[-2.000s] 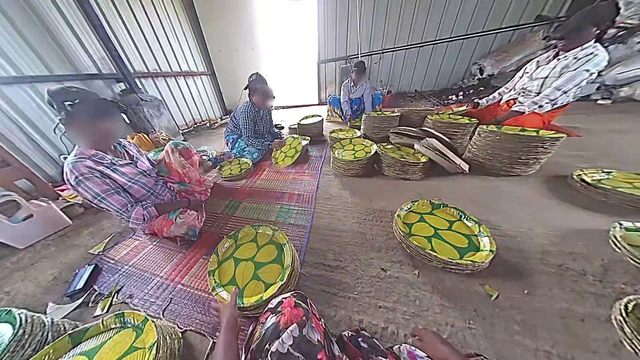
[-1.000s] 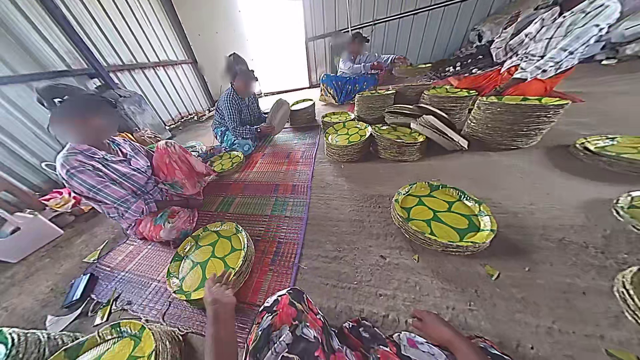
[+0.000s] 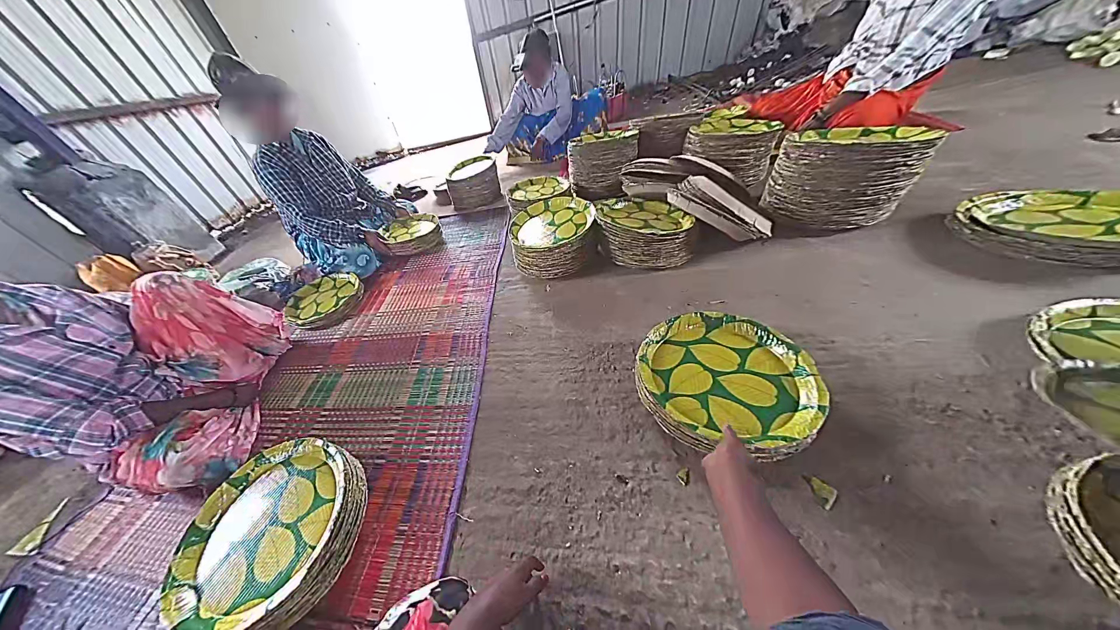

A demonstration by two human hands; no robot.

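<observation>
My right hand (image 3: 728,451) reaches forward to the near rim of a stack of leaf-patterned green and yellow plates (image 3: 731,381) on the floor; its fingertips are at the rim, and whether they grip is unclear. My left hand (image 3: 512,588) is low at the bottom middle, beside floral cloth (image 3: 433,604), fingers slightly curled with nothing seen in them. Left of it, a tilted stack of the same plates (image 3: 262,534) rests on the woven mat (image 3: 411,376), untouched by either hand.
Several plate stacks (image 3: 647,232) stand farther ahead, with some brown plates leaning (image 3: 722,208). More stacks (image 3: 1041,219) lie at the right. A person in plaid (image 3: 79,376) sits at the left; others sit beyond (image 3: 319,188), (image 3: 538,105), and one bends at the upper right (image 3: 901,52).
My left hand has left the plate stack on the mat. My right hand has moved forward from my lap to the stack on the floor. The view has shifted.
</observation>
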